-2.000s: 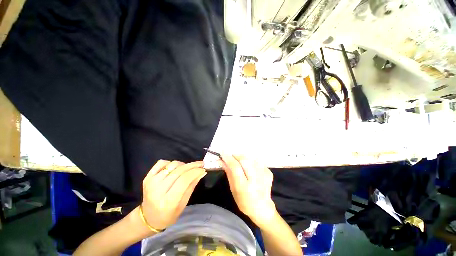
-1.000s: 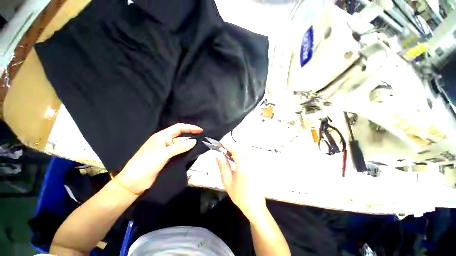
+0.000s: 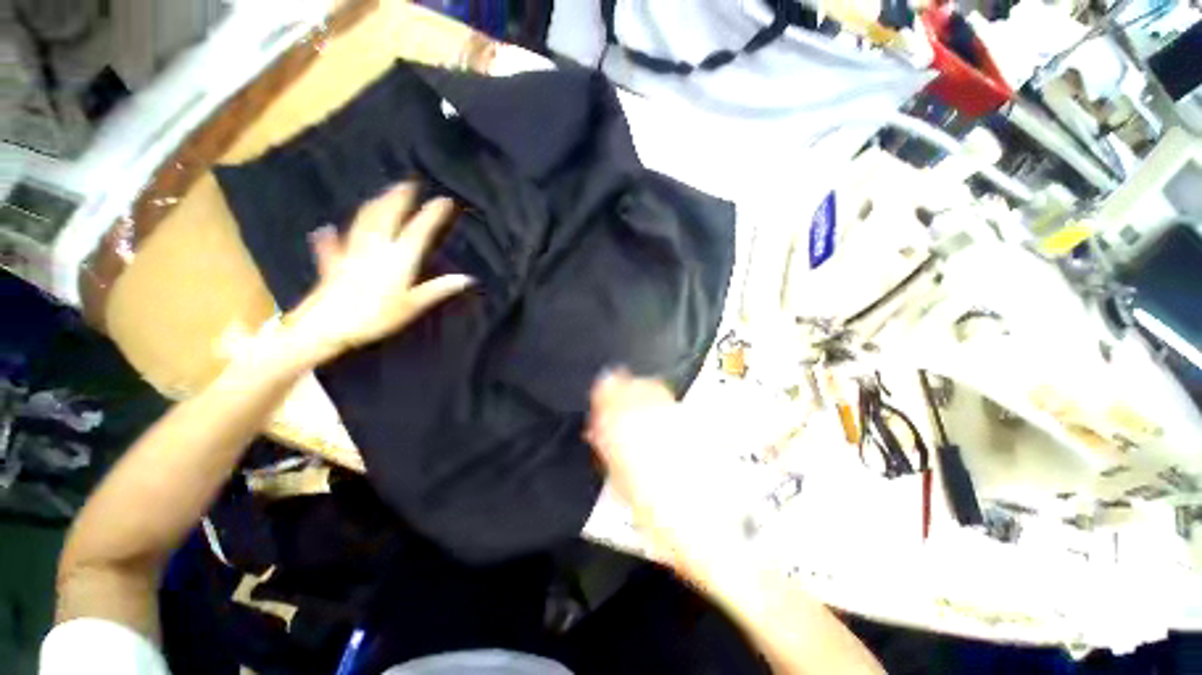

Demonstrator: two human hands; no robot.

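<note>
The black garment piece (image 3: 580, 290) lies rumpled on the white table, its lower end hanging over the front edge. My left hand (image 3: 376, 277) lies spread on the left part of the cloth, fingers apart and blurred. My right hand (image 3: 633, 429) is at the cloth's lower right edge, fingers curled and blurred; whether it holds the cloth or the snips cannot be told. The off-white sewing machine (image 3: 877, 224) with its blue label stands to the right of the cloth.
Black-handled scissors (image 3: 894, 435), an orange stick (image 3: 846, 422), a red stick (image 3: 925, 501) and a black-handled screwdriver (image 3: 958, 485) lie right of the needle area. Dark cloth (image 3: 316, 528) is heaped below the table. A person in a grey-white top (image 3: 738, 66) is across the table.
The view has tilted up. My left hand has moved up and left and spread open on the cloth. The snips seen earlier in my right hand no longer show. The cloth hangs further over the edge.
</note>
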